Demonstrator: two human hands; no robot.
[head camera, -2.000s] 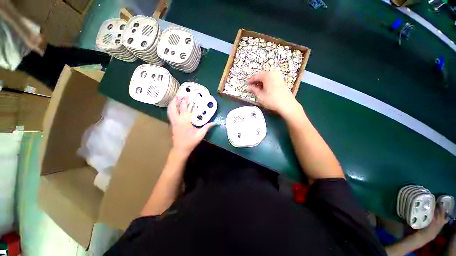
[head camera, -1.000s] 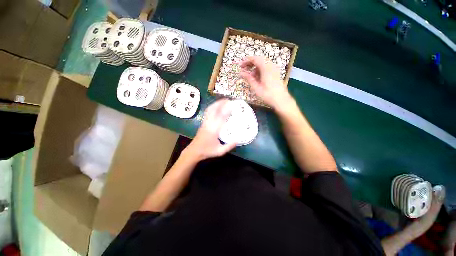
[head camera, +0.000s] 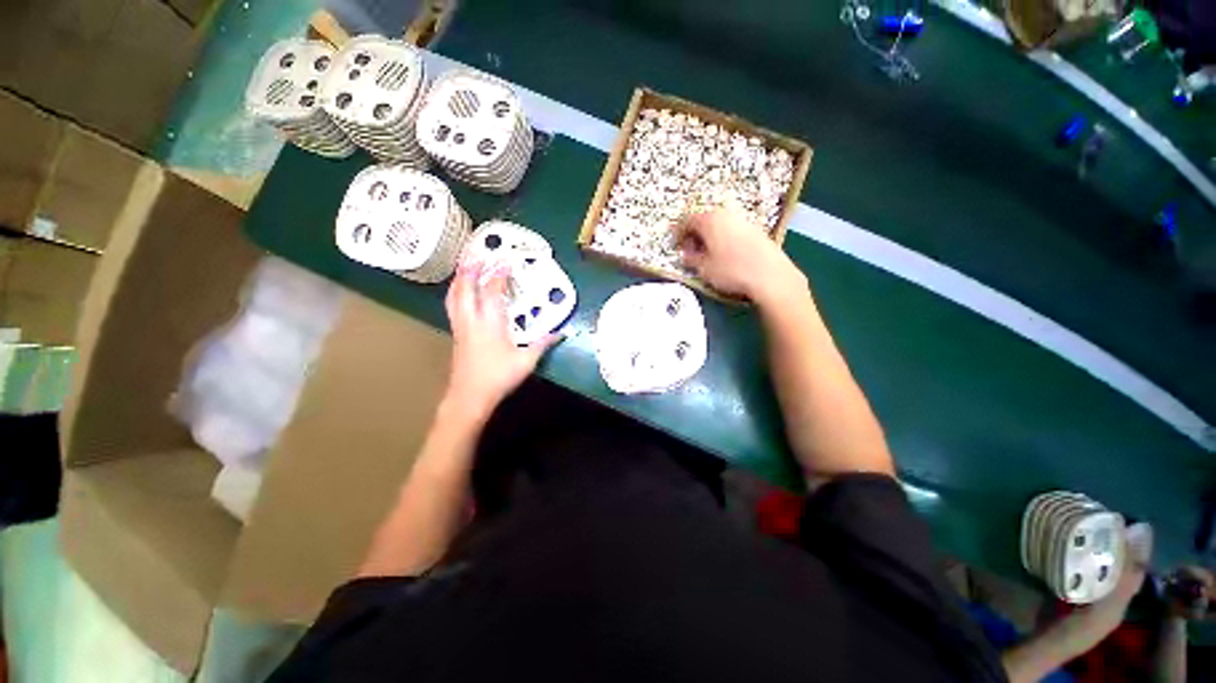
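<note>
My left hand (head camera: 483, 327) holds the edge of an off-white rounded-square cover (head camera: 538, 288) with dark holes, at the bench's near edge beside a stack. Another off-white cover (head camera: 652, 338) lies flat on the bench to its right, untouched. My right hand (head camera: 731, 254) is in the near part of a shallow cardboard tray (head camera: 596, 210) full of small cream plastic pieces (head camera: 680, 167). Its fingertips are bent down among the pieces; whether they pinch one is hidden.
Stacks of covers (head camera: 400, 220) stand at the bench's left end. A large open carton (head camera: 354, 440) with a translucent bag (head camera: 256, 360) is at the left. Another person's hand (head camera: 1118, 598) is by a stack (head camera: 1071, 547) at lower right. Blue-ended pieces (head camera: 903, 24) lie across the belt.
My left hand has left the right-hand cover and moved left onto the cover beside the stack. My right hand has stayed at the tray, with its fingers now lower among the pieces.
</note>
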